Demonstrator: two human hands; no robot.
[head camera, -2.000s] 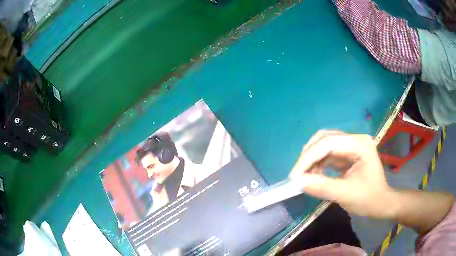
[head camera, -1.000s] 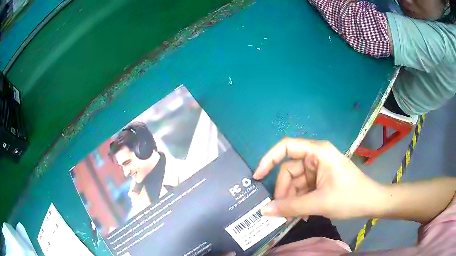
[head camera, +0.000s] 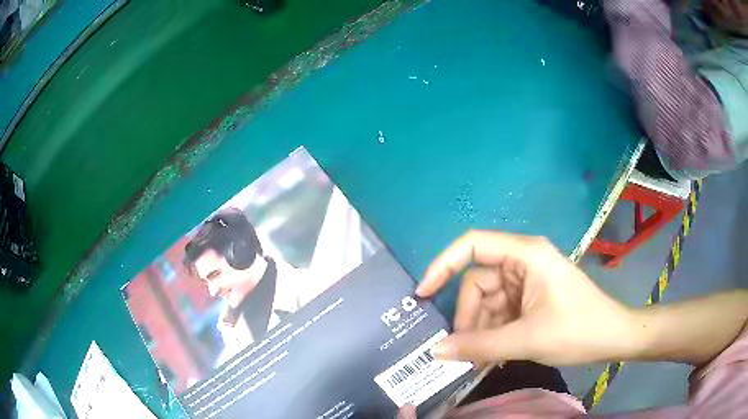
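A dark retail box (head camera: 312, 352) lies tilted on the blue-green worktop, its back with the headphone-wearer photo facing up. A white barcode label (head camera: 422, 368) lies at its lower right corner, below the round white icons. My right hand (head camera: 525, 307) is over that corner, thumb tip on the label's upper right end, index fingertip by the box's right edge, fingers apart. A small skin-coloured bit at the bottom edge, by the label, may be a fingertip of my left hand (head camera: 406, 412); the rest is out of picture.
White label sheet (head camera: 102, 389) and white paper (head camera: 34, 401) lie at lower left. Dark cartons (head camera: 15, 221) stand on the green conveyor (head camera: 164, 90) at left. A person's checked sleeve (head camera: 668, 90) is at upper right, above a red stool (head camera: 644, 217).
The white strip held in my right hand two seconds ago now lies on the box corner. Since one second ago my right hand has barely moved. The other person's arm has shifted right.
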